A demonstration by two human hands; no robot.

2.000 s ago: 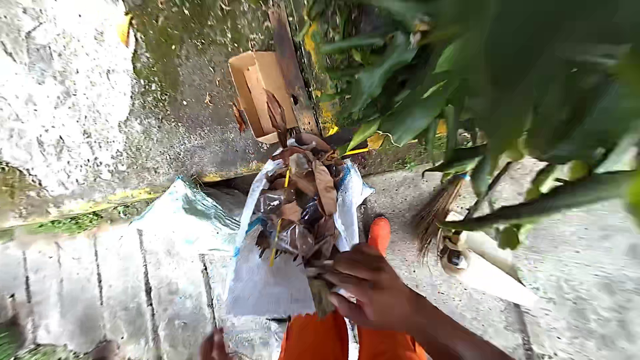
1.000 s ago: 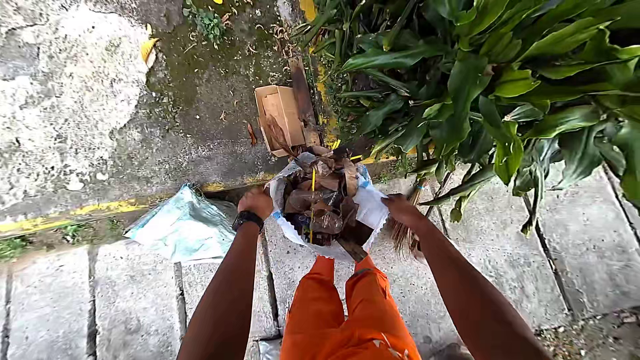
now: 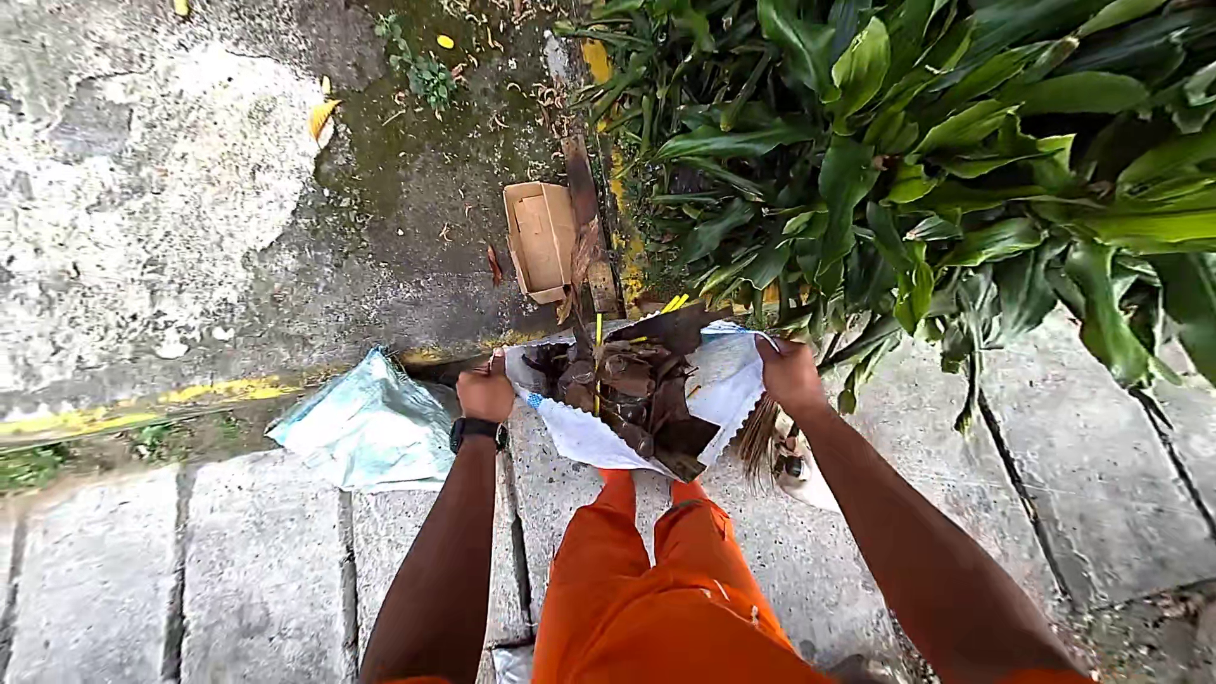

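A white woven sack [image 3: 579, 432] is stretched wide between my two hands, its mouth facing up. Dry brown leaves and litter [image 3: 632, 385] fill it, with thin yellow strips among them, and a dark flat piece hangs over the near rim. My left hand [image 3: 485, 388], a black watch at its wrist, grips the sack's left edge. At the right edge my right hand [image 3: 790, 373] has hold of the rim. Just left of my left hand, a pale blue-green woven sack [image 3: 375, 427] lies on the paving.
An open cardboard box [image 3: 541, 242] lies beyond the sack, beside a wooden plank [image 3: 584, 204]. Broad-leaved plants [image 3: 912, 142] overhang the right side. A broom's bristles [image 3: 758, 437] show beneath my right forearm. A yellow-painted curb [image 3: 180, 397] runs along the concrete slabs [image 3: 261, 560].
My right hand was over the litter two seconds ago and moved to the sack's right rim. Since one second ago, both hands have drawn apart and the sack's mouth has widened.
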